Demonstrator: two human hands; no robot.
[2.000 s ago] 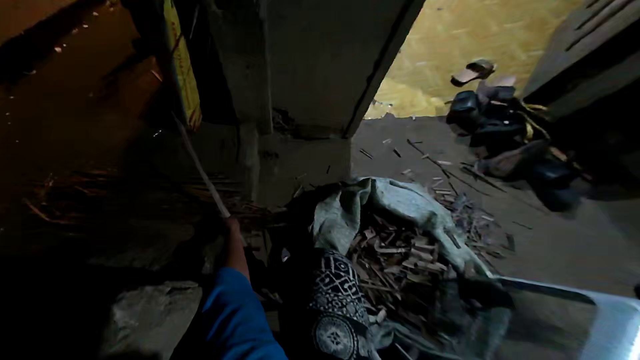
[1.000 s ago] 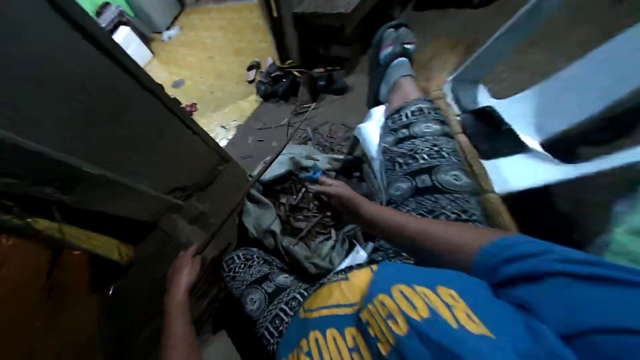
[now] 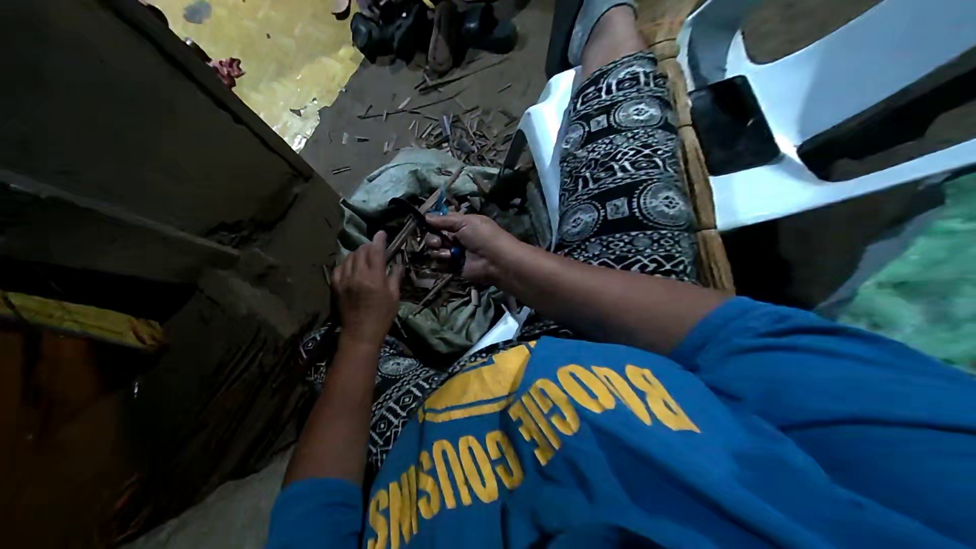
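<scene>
Over the middle of an open cloth sack (image 3: 396,179), my left hand (image 3: 367,286) has its fingers curled around a thin strip of wood or bamboo (image 3: 400,240). My right hand (image 3: 469,240) grips a cutting tool with a dark blade and a blue part (image 3: 440,204), whose exact kind is unclear. The dark blade lies against or close to the strip. Many short cut pieces (image 3: 435,286) fill the sack below both hands. The ends of the strip are partly hidden by my fingers and the pieces.
Scattered slivers (image 3: 469,137) lie on the floor beyond the sack. Several dark shoes (image 3: 435,34) stand at the top. A white plastic chair (image 3: 839,84) is at the right with a black flat object (image 3: 732,126) on it. A wall or panel (image 3: 145,130) borders the left side.
My left hand has come in from the left to the sack, close to my right hand. The view has turned strongly since the earliest frame, where a long strip was in my left hand.
</scene>
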